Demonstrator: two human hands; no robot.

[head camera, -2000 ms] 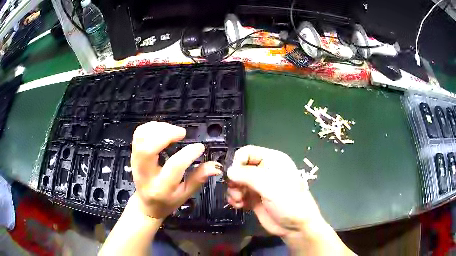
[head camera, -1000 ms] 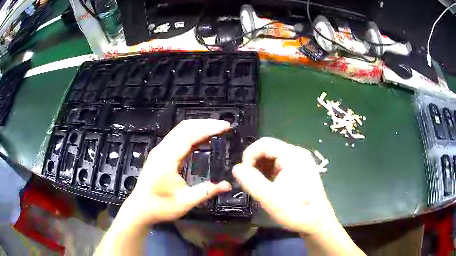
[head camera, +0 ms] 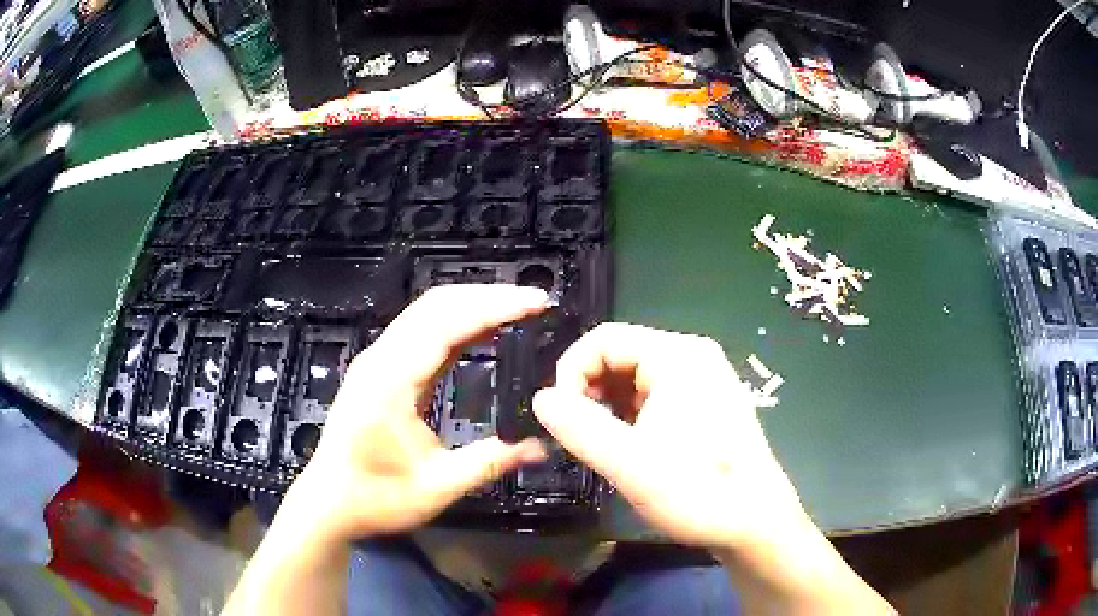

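My left hand (head camera: 403, 421) is over the black blister tray (head camera: 325, 289), thumb and index finger spread around the two ends of a slim black housing (head camera: 523, 361). The housing is hard to tell from the dark tray under it. My right hand (head camera: 674, 433) is at the housing's right side, with thumb and index fingertips close together against it. Whether a small piece is between them cannot be seen. Small pale strips (head camera: 813, 283) lie in a loose pile on the green mat, and a nearer few (head camera: 763, 383) lie beside my right hand, partly hidden by it.
A clear blister tray (head camera: 1017, 349) with black oval units (head camera: 1045, 279) is at the right edge. Behind are a white ledge with red-orange markings (head camera: 831, 157), scanners (head camera: 771, 75) with black cables, a black mouse (head camera: 536, 75) and a clear bottle (head camera: 251, 54). Red stools (head camera: 108, 517) show below.
My left hand has moved right and its thumb and index finger have spread around the housing. My right hand has stayed close by, its thumb now at the housing. The view has shifted slightly.
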